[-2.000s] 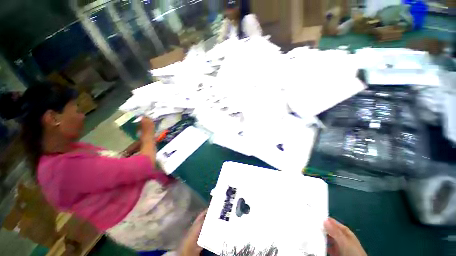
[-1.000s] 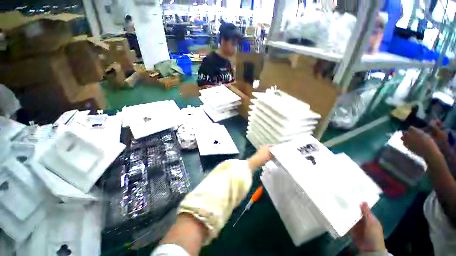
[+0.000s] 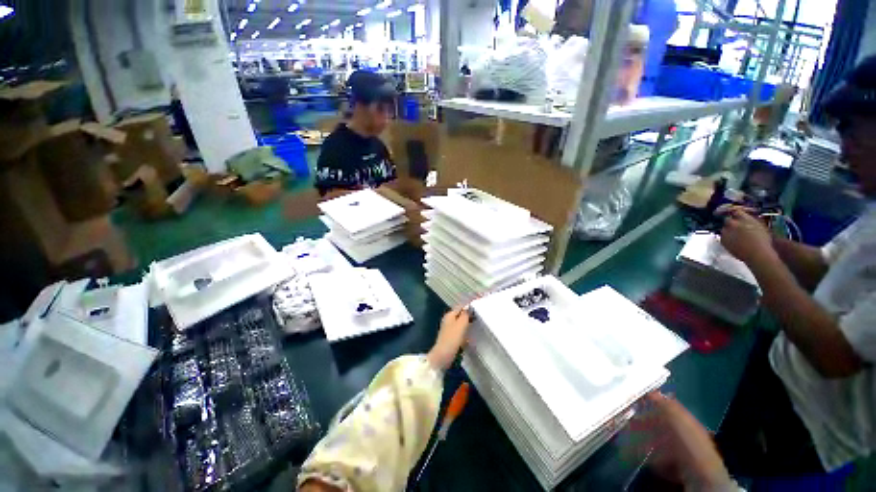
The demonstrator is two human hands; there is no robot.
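A white plastic housing [image 3: 567, 351] lies on top of a stack of white housings [image 3: 514, 423] at the right front. It has a small dark insert and a clover-shaped hole near its far end. My left hand [image 3: 450, 336], in a pale yellow sleeve cover, touches its far left corner. My right hand [image 3: 672, 432] is blurred at its near right edge; its fingertips are partly hidden, so its grip cannot be told. Another white panel shows askew at the right of the stack.
An orange screwdriver [image 3: 454, 404] lies left of the stack. A black-looking blister tray [image 3: 231, 399] and loose housings [image 3: 72, 380] are at left. Another tall stack [image 3: 480, 245] stands behind. One person [image 3: 355, 149] is across the bench, another [image 3: 816, 288] at right.
The view has swung right from the pile and the pink-clothed person. The housing, held in front of me at first, has come down onto the right stack. My left hand stays at its far corner.
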